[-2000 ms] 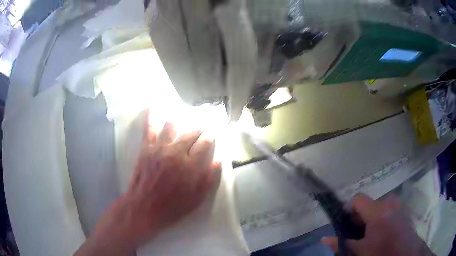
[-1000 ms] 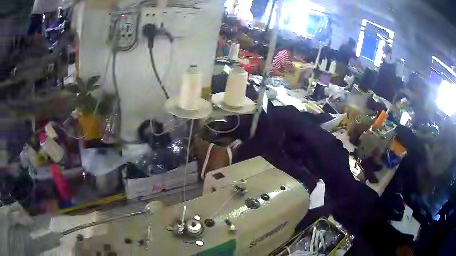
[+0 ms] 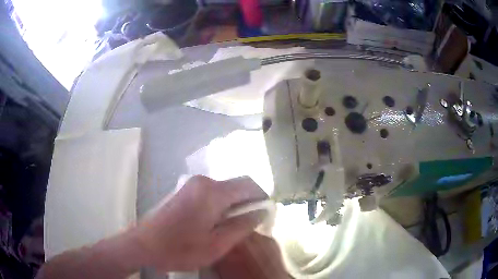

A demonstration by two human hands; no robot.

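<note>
Cream fabric (image 3: 377,248) lies bunched in folds under and in front of the sewing machine head (image 3: 284,141), brightly lit at the needle area. My left hand (image 3: 191,226) is left of the needle area, its fingers closed on a pale edge of the cream fabric. My right hand (image 3: 251,259) is low in the view, partly under my left hand and cut off by the bottom edge; its fingertips are hidden. Small cream pieces (image 3: 235,155) lie behind my left hand in the glare.
A stack of cream panels (image 3: 93,190) runs down the left side of the table. More cream fabric (image 3: 235,101) lies behind the machine's left end, beside a pale bar (image 3: 196,84). Black scissor loops (image 3: 437,226) lie right of the needle area, near a yellow box (image 3: 473,215).
The view swung up to the workshop and back down. Compared with the oldest frame, my right hand no longer holds the dark-handled tool, and the fabric is bunched right of the needle area.
</note>
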